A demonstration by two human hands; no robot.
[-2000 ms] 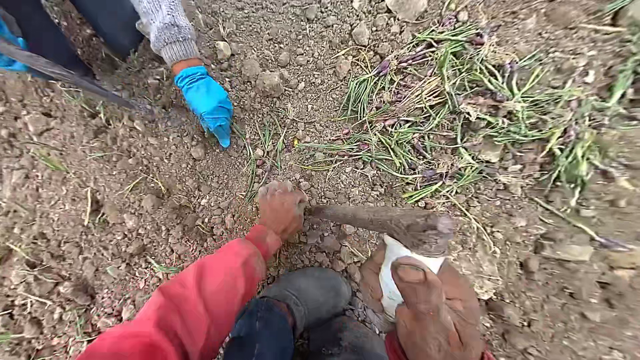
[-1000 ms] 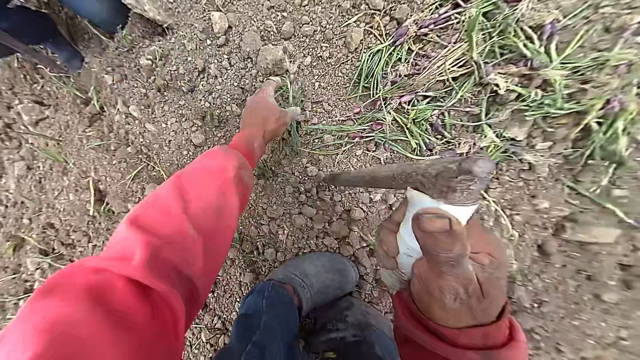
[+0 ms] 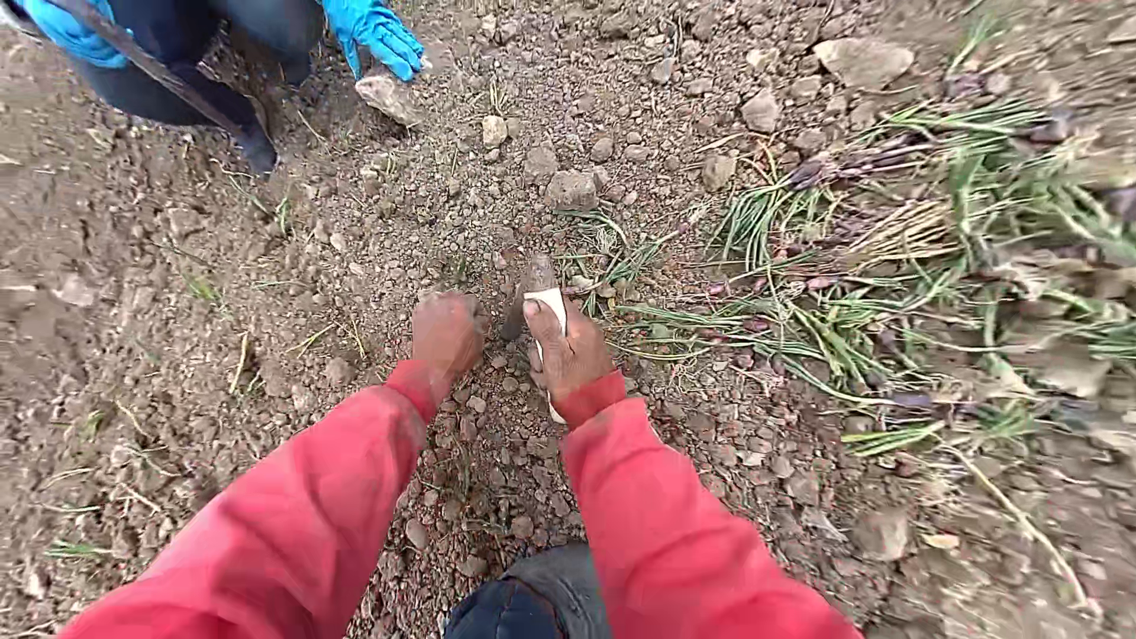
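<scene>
My right hand (image 3: 568, 346) is closed around a white-wrapped handle (image 3: 548, 306) of a digging tool, whose dirty blade (image 3: 513, 318) points down at the stony soil between my hands. My left hand (image 3: 448, 333) is curled low over the soil, just left of the blade; whether anything is inside its fingers is hidden. A few loose green onion plants (image 3: 626, 257) lie right beyond my right hand. A large spread of onion plants with purple bulbs (image 3: 825, 284) covers the soil to the right.
At the upper left crouches another person, with one blue-gloved hand (image 3: 377, 40) by a stone (image 3: 389, 98) and the other near a long, narrow tool (image 3: 151, 67). Stones (image 3: 863, 62) and clods dot the ground. My boot (image 3: 568, 581) is at the bottom.
The tool has swung from lying sideways to pointing at the soil, and my right hand has moved up beside my left. My left hand has left the green plants it was touching.
</scene>
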